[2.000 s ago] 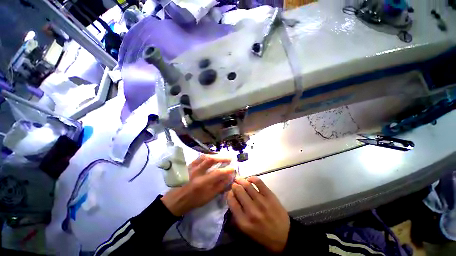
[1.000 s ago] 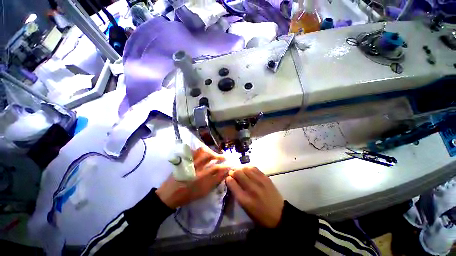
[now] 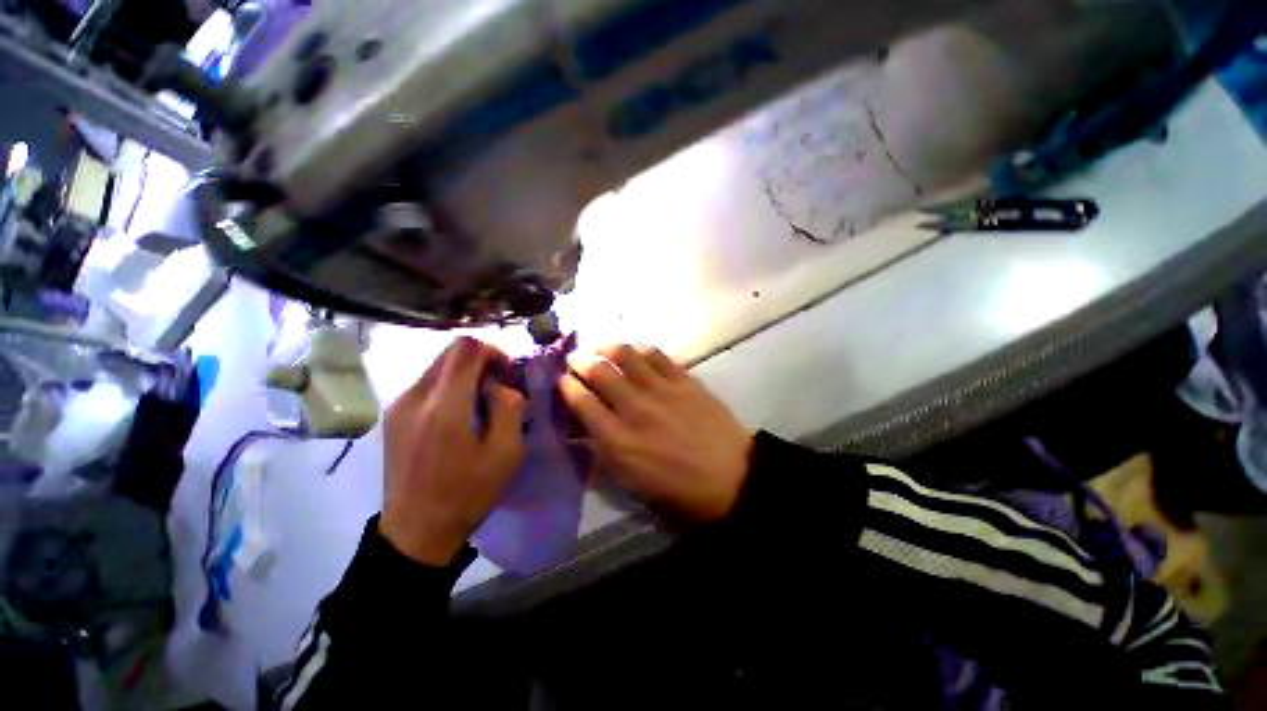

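Observation:
A small lilac fabric piece (image 3: 539,503) hangs down between my hands, its top edge just in front of the presser foot area (image 3: 543,327) of the sewing machine. My left hand (image 3: 452,452) is bent over the left side of the piece and pinches it. My right hand (image 3: 660,428) holds its upper right edge with the fingertips. The needle is not clearly visible. The white sewing machine head (image 3: 473,153) is above my hands. The machine lamp (image 3: 338,383) is left of my left hand.
Black thread snips (image 3: 1035,215) lie on the machine bed (image 3: 834,313) at right. Pale panels with a dark edge (image 3: 239,479) lie at left, with blue strips (image 3: 227,563). A purple bundle (image 3: 1112,521) is below the table edge at right.
The view has moved closer and tilted, so the machine head looms larger. My left hand has turned more upright, with curled fingers. The fabric between the hands now shows lilac and hangs down.

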